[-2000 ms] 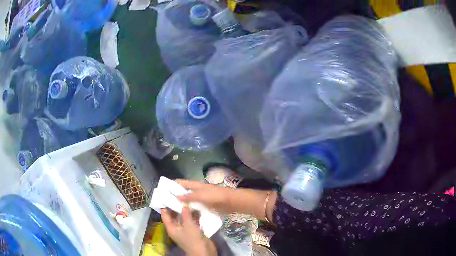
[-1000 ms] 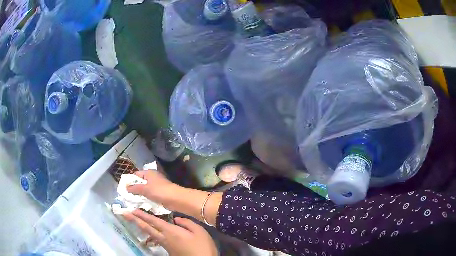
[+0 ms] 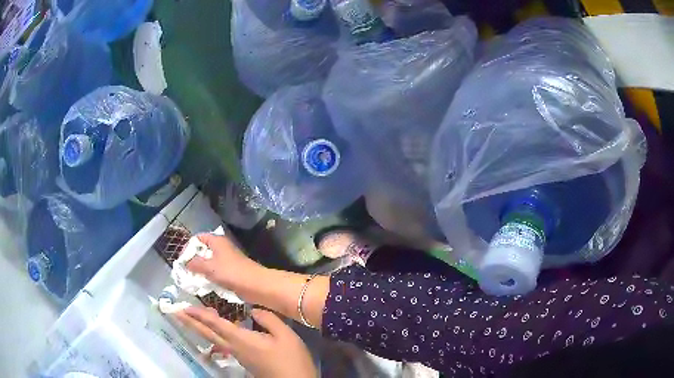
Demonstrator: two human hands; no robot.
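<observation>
My right hand (image 3: 219, 263), with a bangle at the wrist, is closed on a crumpled white tissue or cloth (image 3: 193, 279) and presses it at the brown grille (image 3: 174, 241) of the white water dispenser (image 3: 99, 284). My left hand (image 3: 255, 341) lies lower, its fingers extended flat over the dispenser front, close to a small white and blue part. It appears to hold nothing, but its fingertips partly cover what is under them. The grille is partly hidden by both hands and the tissue.
Bagged blue water jugs stand left (image 3: 122, 148), centre (image 3: 292, 166) and right (image 3: 532, 159). The right one, with a white-capped neck, is close above my right sleeve. Green floor (image 3: 199, 88) shows between them. Yellow and black stripes show at top right.
Since two seconds ago, both hands have moved left and down from in front of the dispenser onto its grille area, with the tissue now bunched up. Over the last second the hands have barely shifted.
</observation>
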